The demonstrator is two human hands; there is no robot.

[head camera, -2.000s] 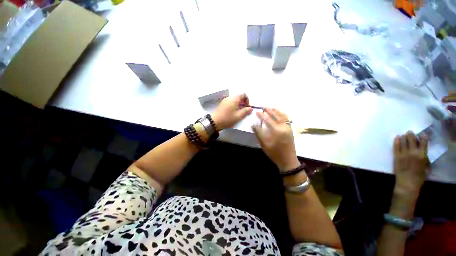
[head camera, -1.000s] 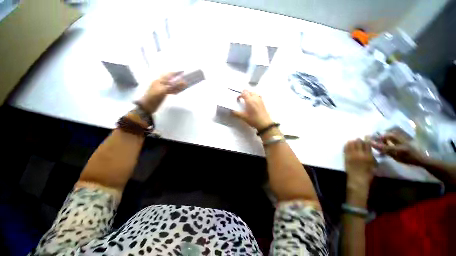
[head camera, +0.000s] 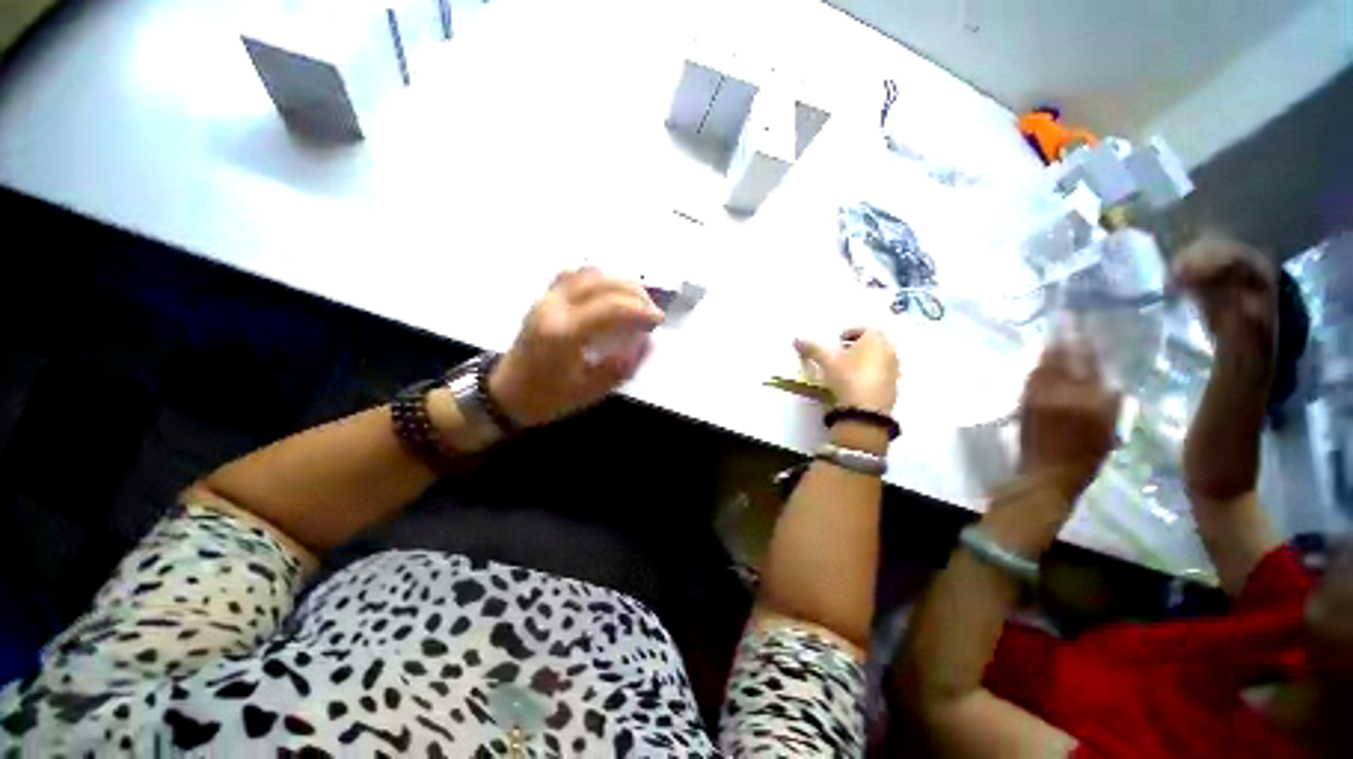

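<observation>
My left hand (head camera: 582,344) is over the table's front part, fingers curled and blurred; I cannot tell if it holds anything. A small white box with a grey shaded side (head camera: 678,301) is just beyond its fingertips. My right hand (head camera: 861,369) is low over the front edge with fingers bent, beside a flat yellow sticker sheet (head camera: 798,389); whether it grips the sheet is unclear. A thin dark stick (head camera: 687,217) lies on the table beyond both hands.
White boxes stand upright at the back centre (head camera: 760,148) and at the left (head camera: 304,92). Bagged black cables (head camera: 887,255) lie right of centre. Clear bags and white boxes heap at the right, by an orange object (head camera: 1051,135). A person in red (head camera: 1172,653) has both hands raised there.
The view has swung right. My left hand no longer shows the white box it held and is nearer the small box. My right hand has left the stick and box and is at the yellow sheet.
</observation>
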